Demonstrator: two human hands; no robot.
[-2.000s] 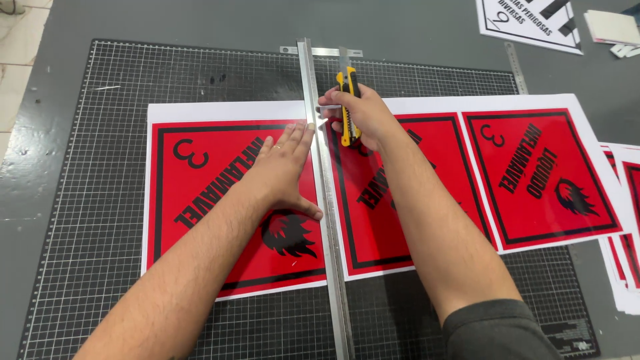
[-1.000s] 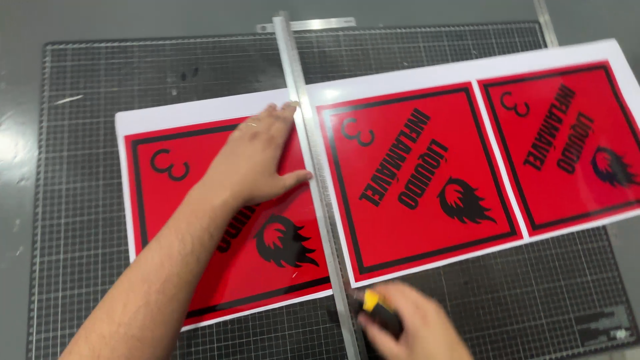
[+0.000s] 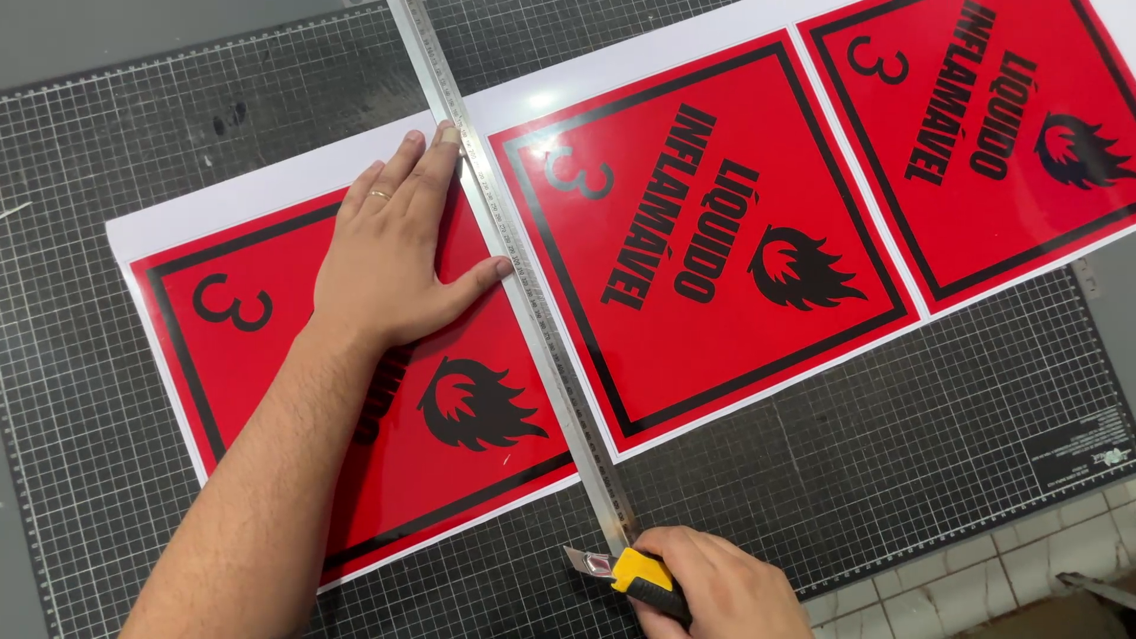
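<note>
My left hand lies flat with spread fingers on the left red hazard label, its fingertips and thumb against a long metal ruler. The ruler crosses the printed sheet between the left label and the middle red label. Below the sheet's lower edge, at the ruler's near end, my right hand grips a yellow and black utility knife. The knife's blade is out, points left and is off the sheet. A third label is at the right of the same white-bordered sheet.
A black cutting mat with a white grid lies under the sheet on a grey table. A tiled floor shows beyond the mat's edge at lower right, with a dark object at the corner.
My right hand with the knife has moved from near the ruler's far end to its near end, below the sheet. My left hand remains on the left label. The view has shifted.
</note>
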